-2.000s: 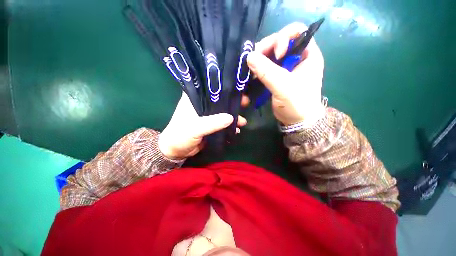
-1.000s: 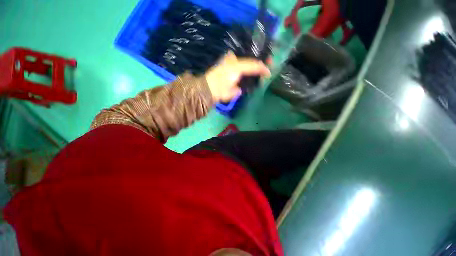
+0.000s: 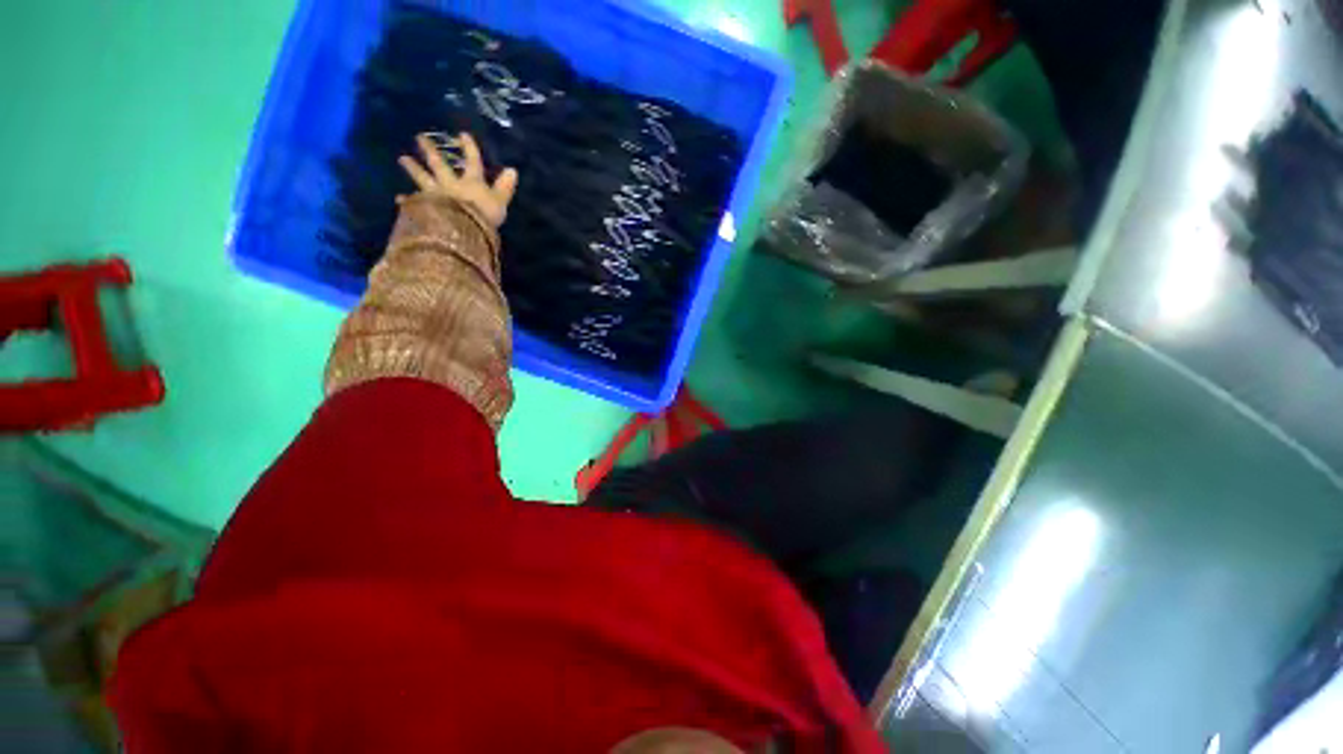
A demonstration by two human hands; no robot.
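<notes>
A blue plastic crate (image 3: 280,192) sits low over the green floor, filled with black strap-like parts (image 3: 589,192) with pale oval outlines. Some outlines lie in a row at the crate's right side. My left hand (image 3: 464,184) is over the left-centre of the pile, palm down, fingers spread, holding nothing that shows. Whether it touches the straps I cannot tell. My right hand is not in view.
Red stools stand at the left (image 3: 96,346) and top; red legs show below the crate. A plastic-lined container (image 3: 980,140) holds dark material. The shiny workbench (image 3: 1016,589) at right bears dark straps (image 3: 1296,206). Dark-clothed legs reach under the bench.
Two seconds ago both hands were at the bench with straps and blue cutters. My left hand, blurred with straps near the crate's right side, has moved left and opened over the pile.
</notes>
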